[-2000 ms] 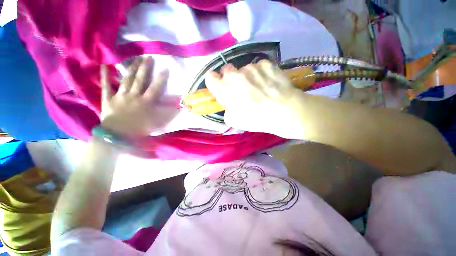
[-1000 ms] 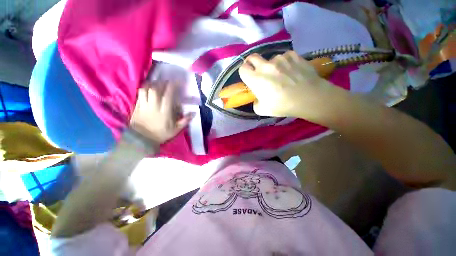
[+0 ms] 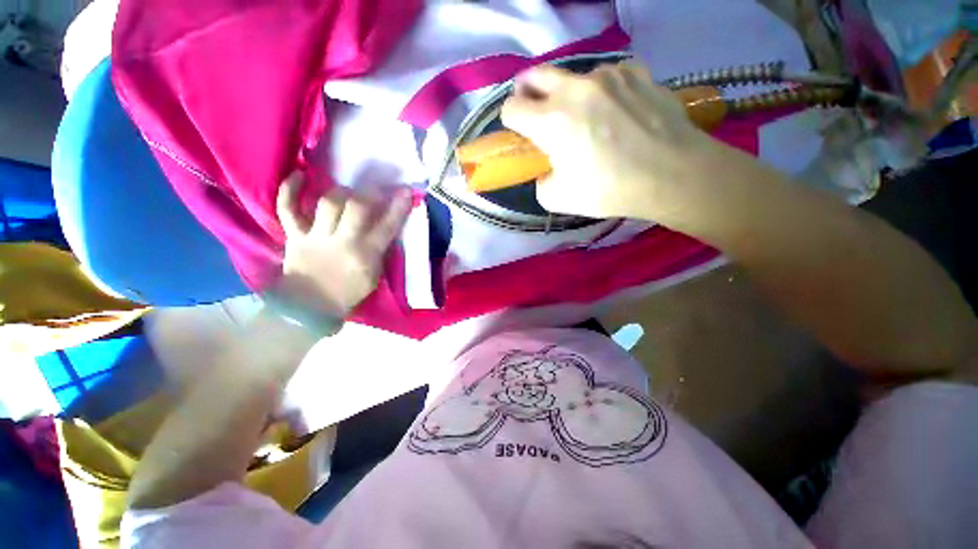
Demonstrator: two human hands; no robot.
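Observation:
My right hand [image 3: 617,139] is closed around the yellow-orange handle of the iron [image 3: 502,163]. The iron lies on the white inside of the pink-and-white garment [image 3: 241,91], its pointed tip towards the left. My left hand [image 3: 338,241] rests on the garment left of the tip, fingers bent at the edge of the pink cloth; whether it pinches the cloth is unclear. A narrow white strip with a dark strip beside it [image 3: 421,263] lies between my left hand and the iron. The garment is spread over the padded board [image 3: 118,204], whose blue end shows at left.
A ribbed hose [image 3: 788,94] runs from the iron to the right. Mustard-yellow cloth [image 3: 54,284] and blue crate parts [image 3: 102,375] are at lower left. A white table surface [image 3: 359,375] shows below the garment. An orange thing [image 3: 938,70] is at the upper right.
The view has shifted, so the board's blue end shows more. Since the oldest frame, my left hand's spread fingers have bent, and the white and dark strips have come into view. The right hand still holds the iron.

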